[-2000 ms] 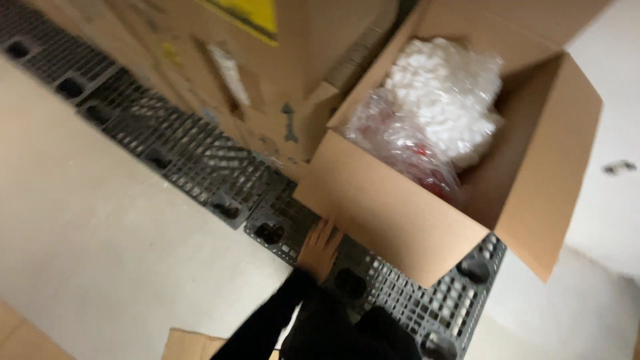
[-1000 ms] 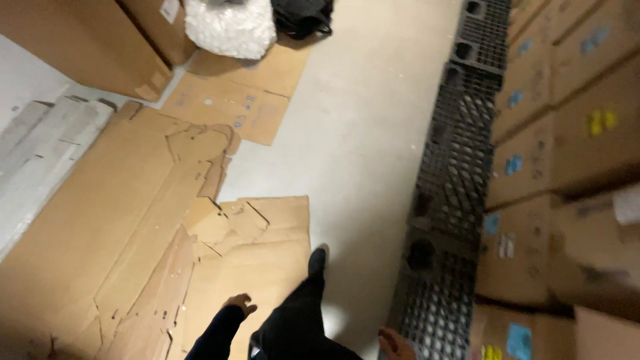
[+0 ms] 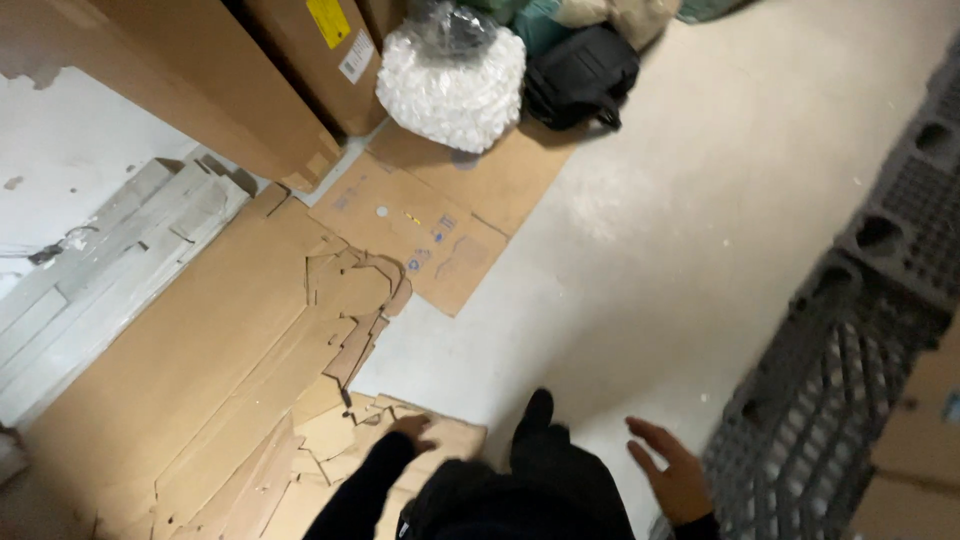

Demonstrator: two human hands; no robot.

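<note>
My left hand [image 3: 414, 433] hangs low over flattened cardboard sheets [image 3: 247, 352], holding nothing, its fingers slightly bent. At the lower right my right hand [image 3: 667, 469] is held out over the pale floor near a black plastic pallet [image 3: 810, 420], fingers apart and holding nothing. Ahead, a clear plastic bag of white packing material [image 3: 454, 90] rests on a flat printed cardboard sheet [image 3: 427, 217]. A black backpack [image 3: 581, 75] lies right beside the bag.
Tall cardboard boxes [image 3: 217, 82] stand at the upper left, beside grey-white boards [image 3: 112, 270] along the wall. Green and beige bags [image 3: 540, 22] lie behind the backpack. Cartons [image 3: 919, 420] stand on the pallets at right.
The view has swung from the open carton on the pallets to the cardboard-covered floor. My right hand now shows more fully than one second ago, and the bag and backpack are nearer.
</note>
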